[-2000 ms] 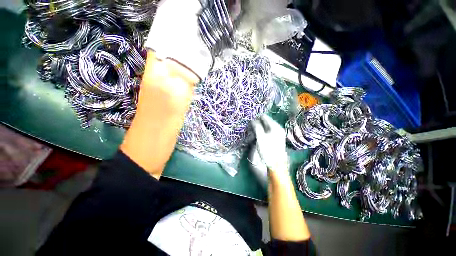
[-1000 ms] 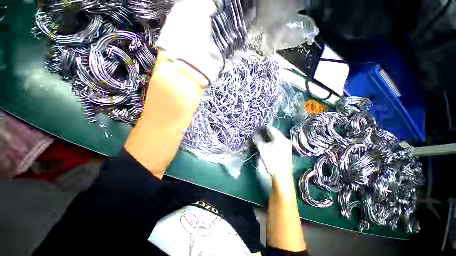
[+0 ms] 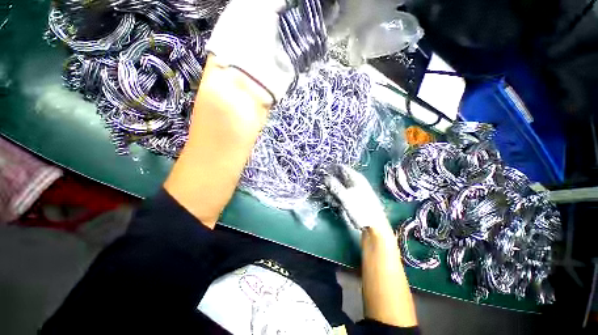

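A loose heap of rings (image 3: 315,124) lies on clear plastic in the middle of the green bench. My left hand (image 3: 252,42), in a white glove, is above the heap's upper left side and holds a handful of rings (image 3: 303,33), seen as parallel silver arcs. My right hand (image 3: 355,196), gloved, is at the heap's lower right edge with its fingertips at the wires. Whether it grips any wire is too small to tell.
Ring bundles (image 3: 144,78) are piled on the left, and more ring bundles (image 3: 482,216) on the right. Orange rubber bands (image 3: 418,136) lie by the right pile. A blue bin (image 3: 515,124), a white sheet (image 3: 440,87) and a black cable (image 3: 419,116) are at the right rear.
My right hand has turned, its fingers now reaching left to the heap's edge. My left hand still holds the handful and has shifted slightly right since the oldest frame. The view has shifted slightly.
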